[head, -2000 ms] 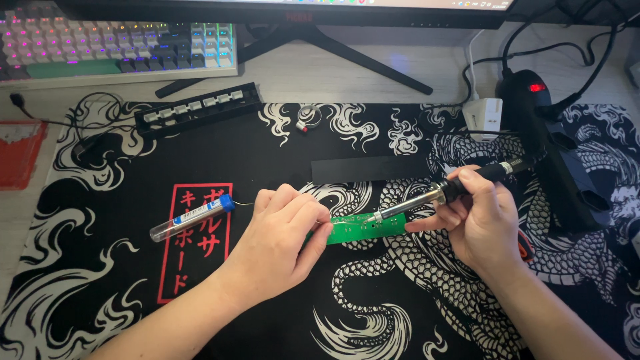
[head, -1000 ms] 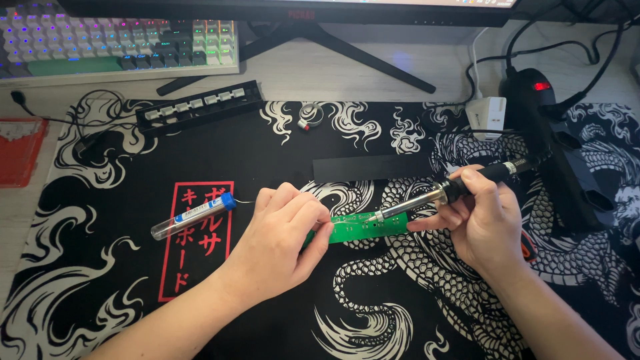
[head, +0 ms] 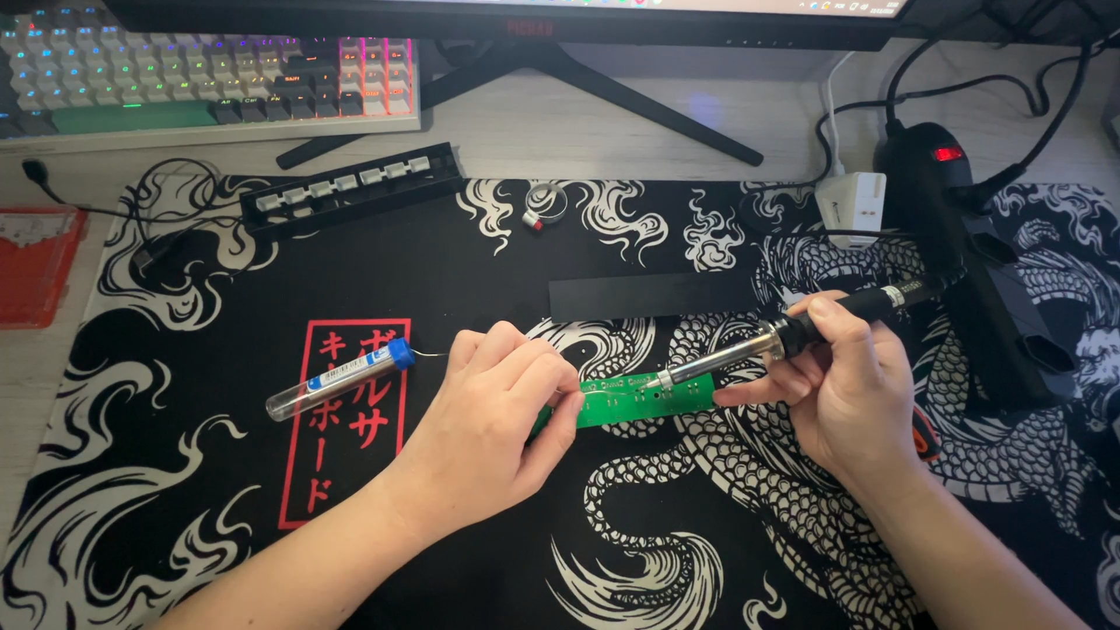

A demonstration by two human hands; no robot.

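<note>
My right hand grips the black handle of a soldering iron. Its metal tip points down-left onto a green printed circuit board. One finger of that hand touches the board's right end. My left hand pinches thin solder wire between thumb and forefinger, with the wire's end close to the iron's tip. That hand covers the board's left end. Behind the left hand, the wire runs out of a clear tube with a blue cap, which lies on the black patterned desk mat.
A flat black strip lies behind the board. Farther back are a black case with white switches, a small coiled strap, a keyboard and a monitor stand. A black power strip with a white adapter stands right.
</note>
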